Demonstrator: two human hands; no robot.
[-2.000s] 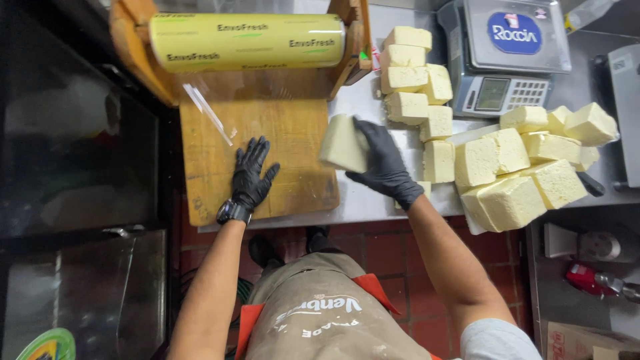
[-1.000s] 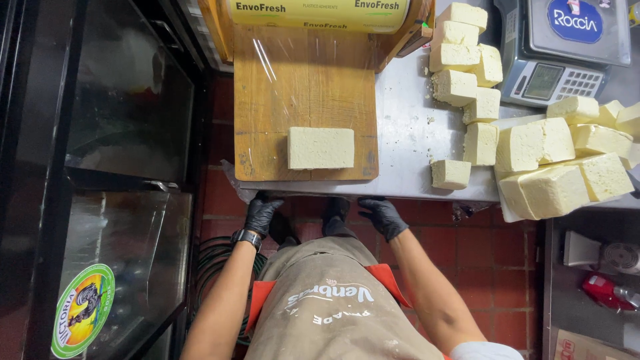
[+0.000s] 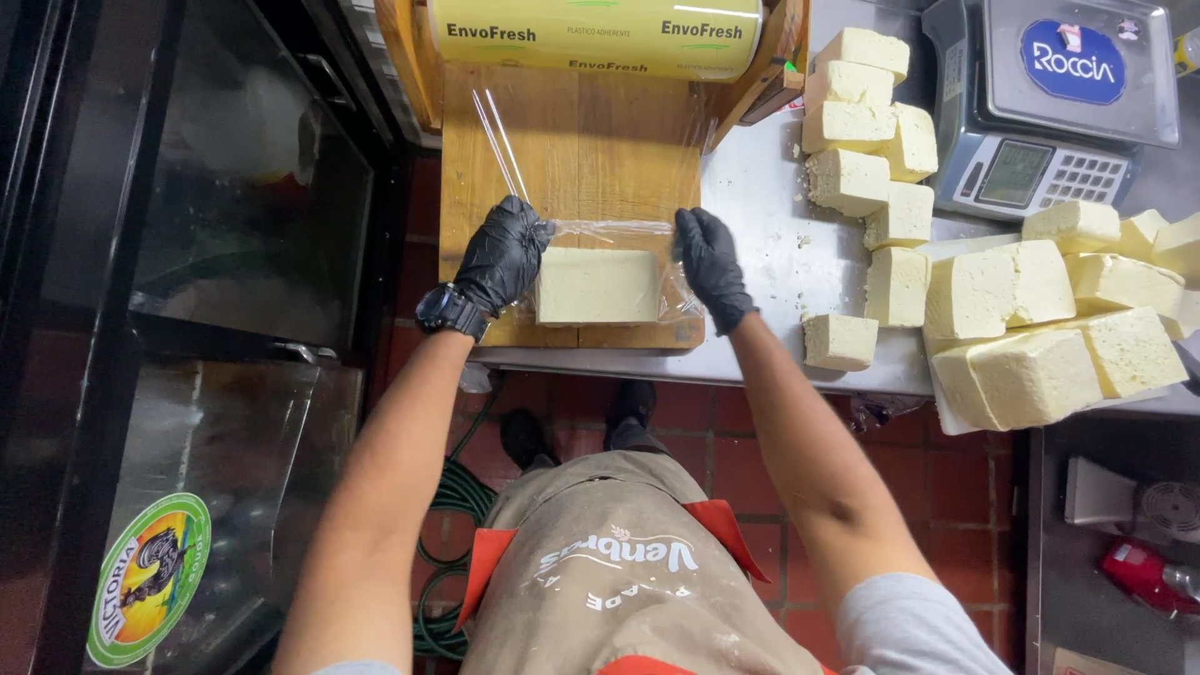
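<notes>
A pale block of cheese (image 3: 598,286) lies on clear plastic film (image 3: 609,228) near the front of a wooden board (image 3: 572,141). My left hand (image 3: 506,248), in a black glove, grips the film's edge just left of the block. On the other side my right hand (image 3: 711,262), also gloved in black, pinches the film's right end. Between both hands the film is stretched across, along the far side of the block. The yellow-printed roll of plastic film (image 3: 600,36) sits in a wooden holder at the back of the board.
Several cheese blocks (image 3: 897,286) stand in a staggered row on the steel table (image 3: 750,225). More blocks (image 3: 1036,375) are heaped on the right, below a digital scale (image 3: 1017,178). A dark glass-doored cabinet (image 3: 253,187) is at left; a green hose (image 3: 450,562) lies on the floor.
My right hand put the cheese block down on the board. Both hands then moved from the table's front edge up over the board and took hold of the film.
</notes>
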